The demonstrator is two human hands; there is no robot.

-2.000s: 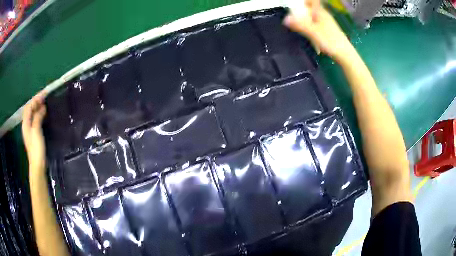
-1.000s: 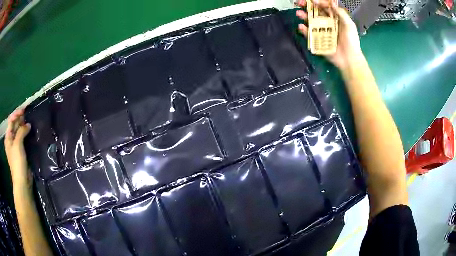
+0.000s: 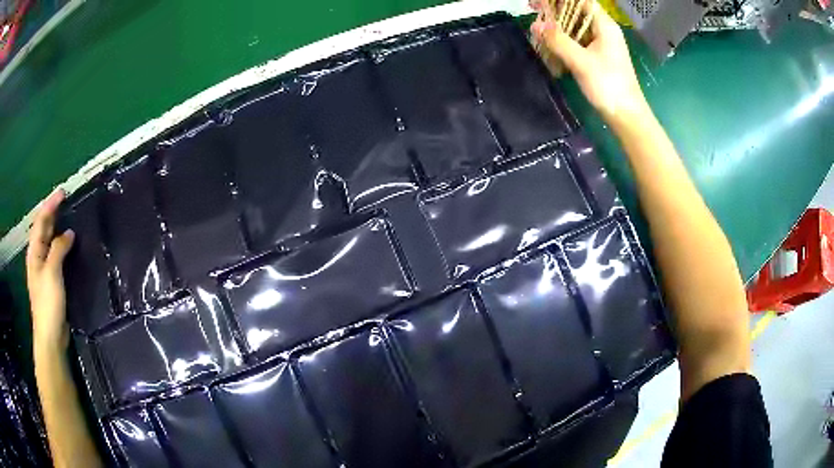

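A large glossy black blister tray (image 3: 320, 265) lies in front of me, tilted in view. Its pockets show no cream covers. My left hand (image 3: 48, 247) is at the tray's upper left corner, with its fingers on the edge. My right hand (image 3: 594, 59) is beyond the upper right corner and holds several cream phone front covers (image 3: 569, 18), seen edge-on and partly hidden by the fingers and cut off by the picture's top edge.
A green work surface (image 3: 722, 155) with a long white strip (image 3: 274, 66) runs behind the tray. Grey perforated metal parts (image 3: 668, 20) are at the upper right. A red stool (image 3: 796, 265) stands on the floor at the right. Shiny black plastic (image 3: 20, 393) shows at the lower left.
The tray has shifted left and down since the first frame. My left hand moved with it, then slightly back. Covers came into view in my right hand, then turned from face-on to edge-on.
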